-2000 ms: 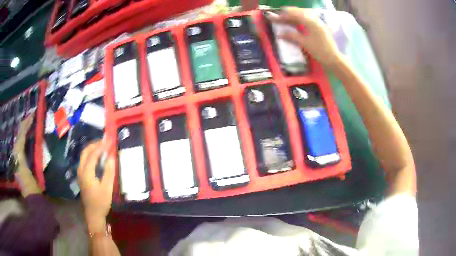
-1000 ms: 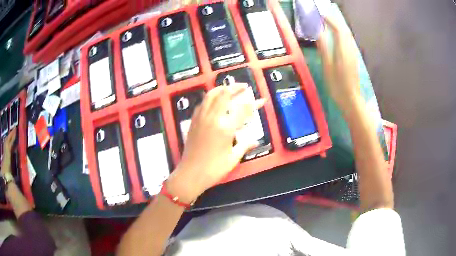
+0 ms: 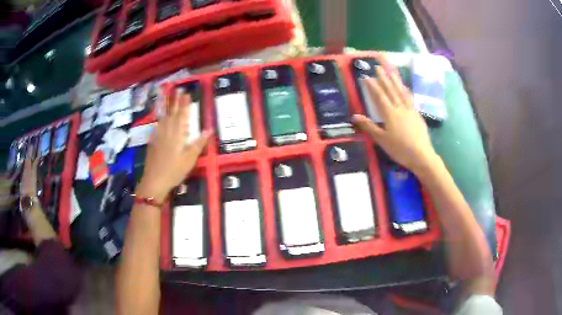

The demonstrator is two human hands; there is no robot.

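A red foam tray [image 3: 259, 157] holds two rows of black phones lying face down with their backs open. Most have white batteries; one in the back row has a green battery [image 3: 283, 115], one a dark battery [image 3: 331, 99], and the front right one a blue battery [image 3: 406, 195]. My left hand [image 3: 174, 143] lies spread over the back-left phone and partly covers it. My right hand [image 3: 397, 126] lies spread over the back-right phone. Both hands are flat with fingers apart and hold nothing visible.
Stacked red trays of phones [image 3: 197, 46] stand at the far left. Loose batteries [image 3: 115, 138] lie in a pile left of the tray. A pale flat item [image 3: 429, 86] lies at the right. Another person's arm [image 3: 38, 206] reaches over a tray at far left.
My left hand has moved from the front-row phones to the back-left phone. My right hand has left the pale item for the back-right phone. The front-row phone beside the blue one now shows a white battery.
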